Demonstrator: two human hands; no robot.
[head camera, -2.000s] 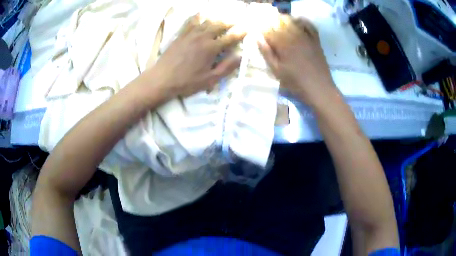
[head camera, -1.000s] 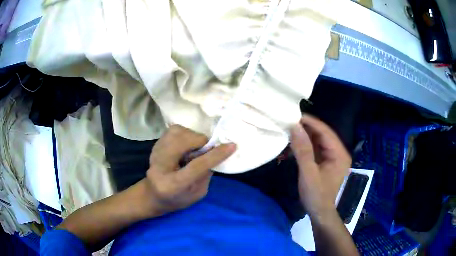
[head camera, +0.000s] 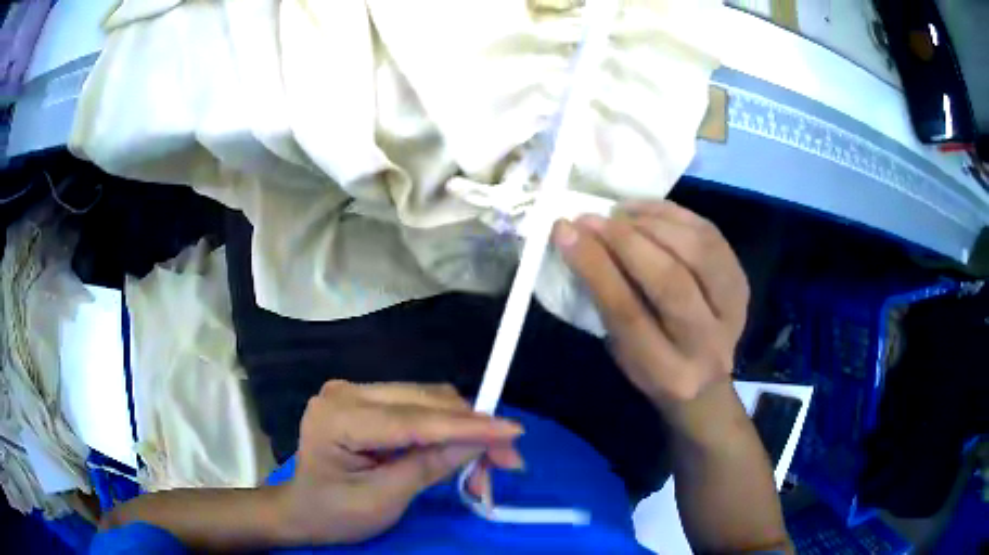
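Observation:
A cream fabric panel (head camera: 315, 98) lies bunched over the table and hangs over its front edge. A narrow white elastic tape (head camera: 521, 298) runs from the top centre down past the cloth's lower edge, straight and flat. My left hand (head camera: 401, 461) pinches the tape near the lap; its loose end bends out to the right below the fingers. My right hand (head camera: 656, 293) is at the cloth's lower right, thumb and fingers together beside the tape, pinching the cloth edge. Small puckers show beside the tape higher up. The exact hold of the right fingertips is partly hidden.
A grey table edge with a ruler (head camera: 824, 136) runs to the right, with a tan tape patch (head camera: 714, 115). A black case (head camera: 922, 71) is upper right. A phone (head camera: 773, 425) lies on a white sheet lower right, by a blue crate (head camera: 830, 379). Cut pieces (head camera: 190, 369) hang lower left.
Both hands came down from the upper centre to the cloth's lower end. Since then my left hand moved lower with the tape, now stretched straight, and my right hand moved up onto the cloth edge.

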